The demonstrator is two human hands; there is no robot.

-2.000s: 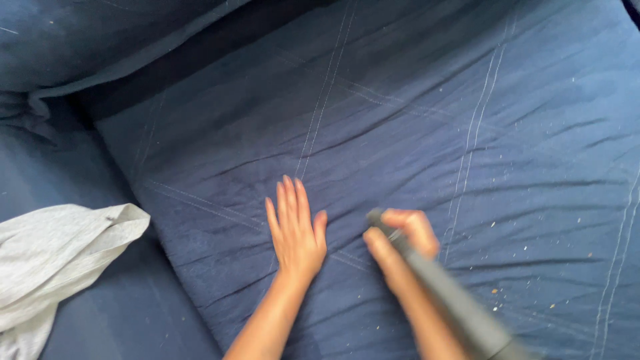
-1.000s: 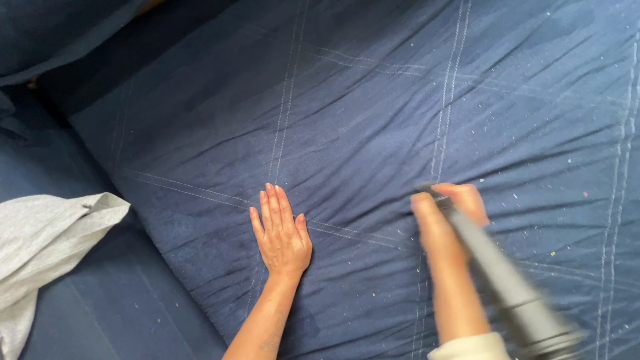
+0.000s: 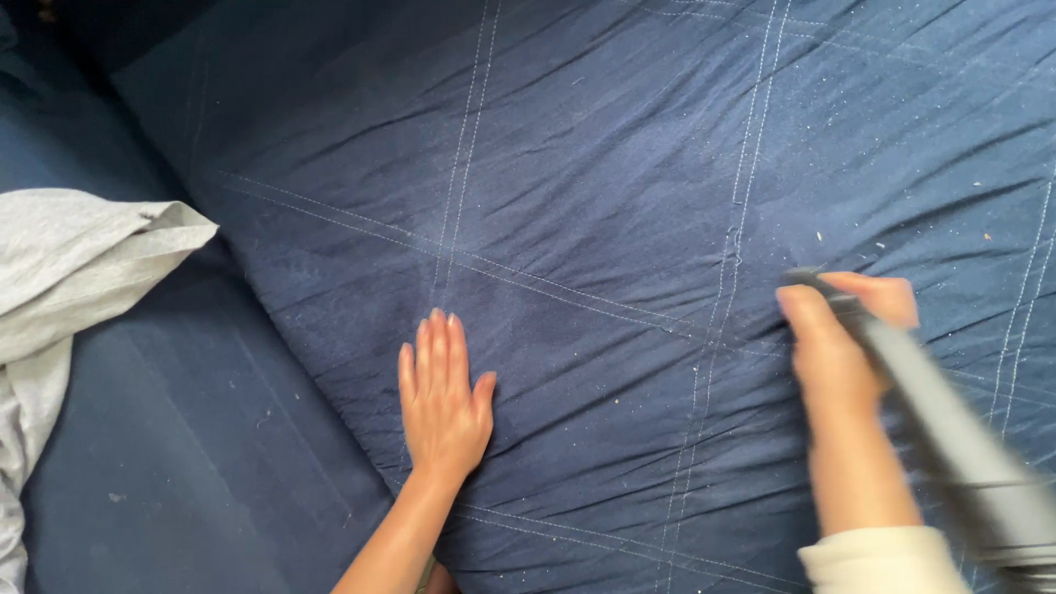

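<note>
My left hand [image 3: 445, 412] lies flat, palm down, on the navy stitched fabric [image 3: 561, 206] of what looks like a sofa seat, with its fingers together and thumb a little apart. At the right, my right hand [image 3: 841, 330] grips the narrow end of a grey hose or vacuum tube [image 3: 949, 412], whose dark tip is near the fabric. The tube slants down to the lower right corner, blurred, with its wider end cut off by the frame. Light crumbs and specks dot the fabric around and beyond the tip.
A light grey cloth [image 3: 91, 256] is draped at the left over a darker blue cushion or armrest [image 3: 181, 429]. A deep seam separates that part from the stitched seat. Wrinkles run across the seat fabric.
The right hand and the tube have moved to the right, farther from the left hand. The left hand stays flat on the fabric. The view has shifted.
</note>
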